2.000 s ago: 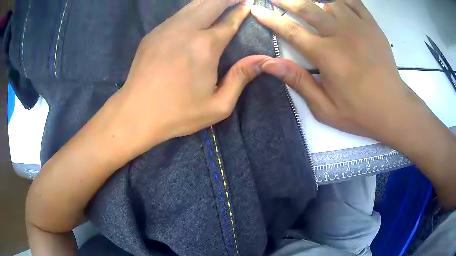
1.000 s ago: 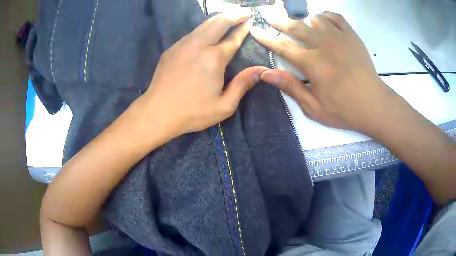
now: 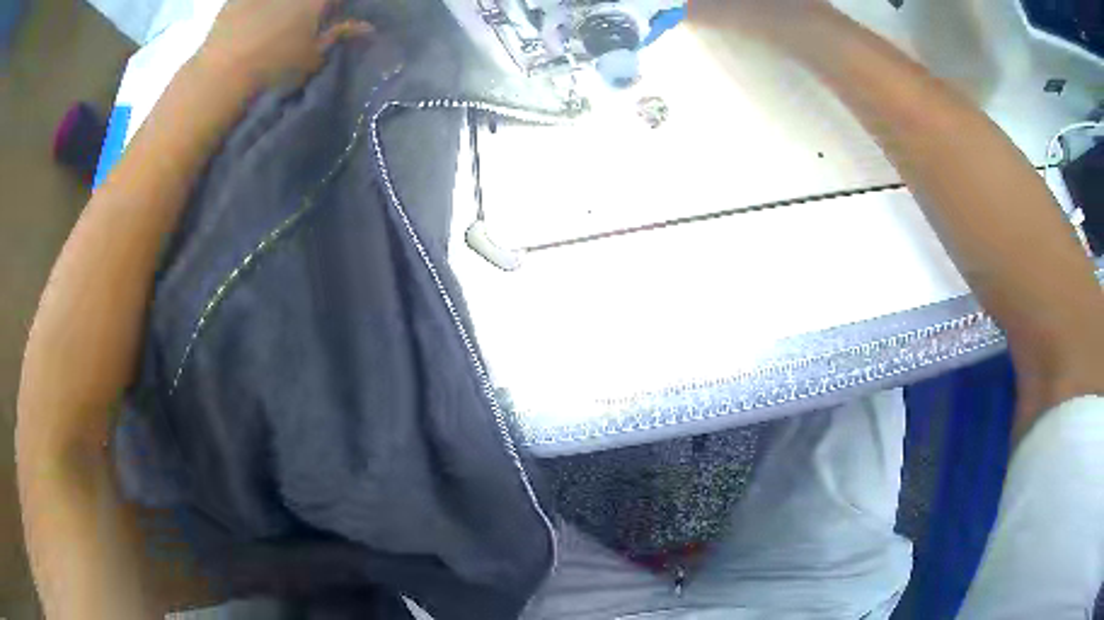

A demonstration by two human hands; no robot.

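Observation:
The dark grey garment (image 3: 303, 279) lies in a heap at left and hangs over the table's front edge. Its metal zipper (image 3: 442, 291) runs up the right edge, bends sharply near the top and leads right to the presser foot area (image 3: 574, 109). My left hand (image 3: 281, 39), partly cut off at the top and blurred, has curled fingers on the garment's upper left part, holding cloth. My right forearm (image 3: 956, 182) reaches up past the top edge; the hand is out of the picture, beyond the machine head (image 3: 605, 36).
The white table (image 3: 714, 267) has a printed ruler strip (image 3: 775, 382) along its curved front edge. A pale oval piece (image 3: 493, 246) lies at a dark gap line. Blue tape (image 3: 113, 145) is at the left edge. Grey trousers (image 3: 823, 509) and blue material (image 3: 956, 484) are below.
My hands have moved apart from the zipper, left hand to the upper left, right hand up out of view. The garment has shifted left and the zipper now bends. The snips are out of view.

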